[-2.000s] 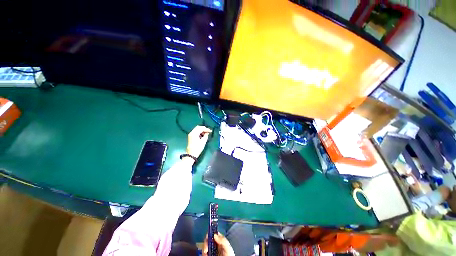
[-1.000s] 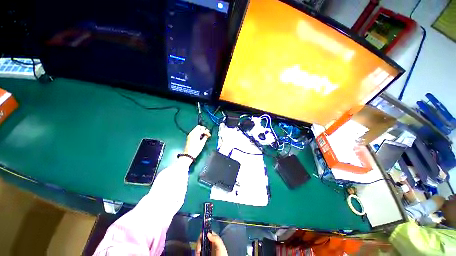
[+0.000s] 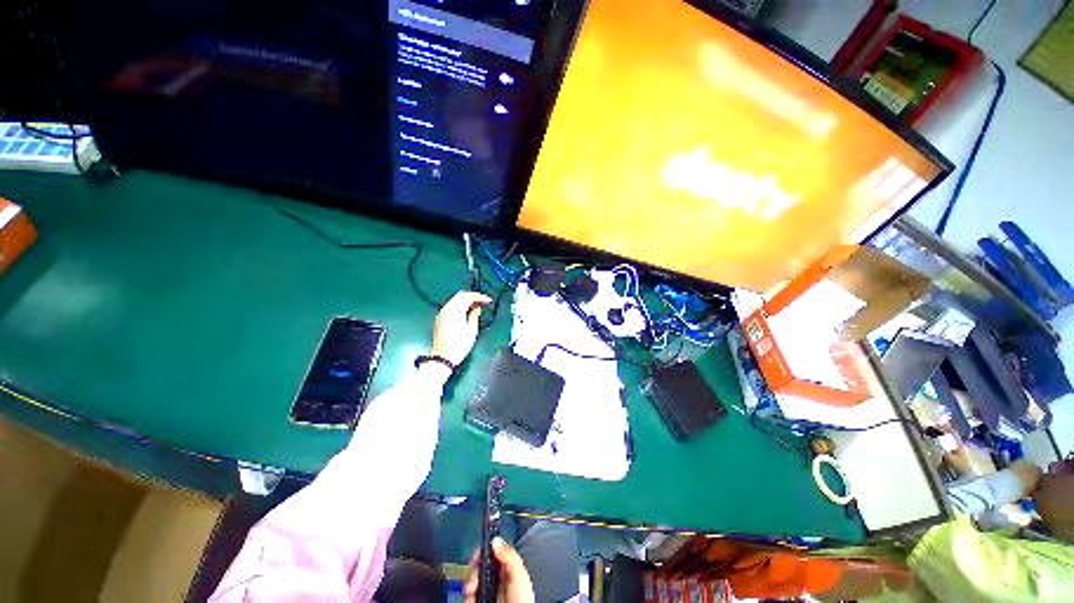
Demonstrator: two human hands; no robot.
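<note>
My left hand point(image 3: 457, 330) rests on the green bench left of the paper, fingers curled at a thin dark lead; whether it grips the lead is unclear. My right hand point(image 3: 506, 574) is at the bottom edge, partly cut off, closed around a black remote control point(image 3: 492, 524) pointing forward. A black set-top box point(image 3: 515, 396) lies on a white record sheet point(image 3: 595, 412). A second black box point(image 3: 685, 398) lies to its right. A smartphone point(image 3: 339, 372) lies left of my left forearm, its screen dark with a small blue mark.
A TV screen with a white-text menu point(image 3: 459, 118) and an orange TV screen point(image 3: 730, 141) stand along the back. Cables and white adapters point(image 3: 615, 309) tangle below them. An orange-white box point(image 3: 801, 353) and a tape roll point(image 3: 831, 479) are at right. A person's yellow-green sleeve point(image 3: 978, 565) shows lower right.
The menu text on the dark TV has changed. The remote in my right hand now shows more edge-on. My left hand stays by the lead; the view has shifted slightly.
</note>
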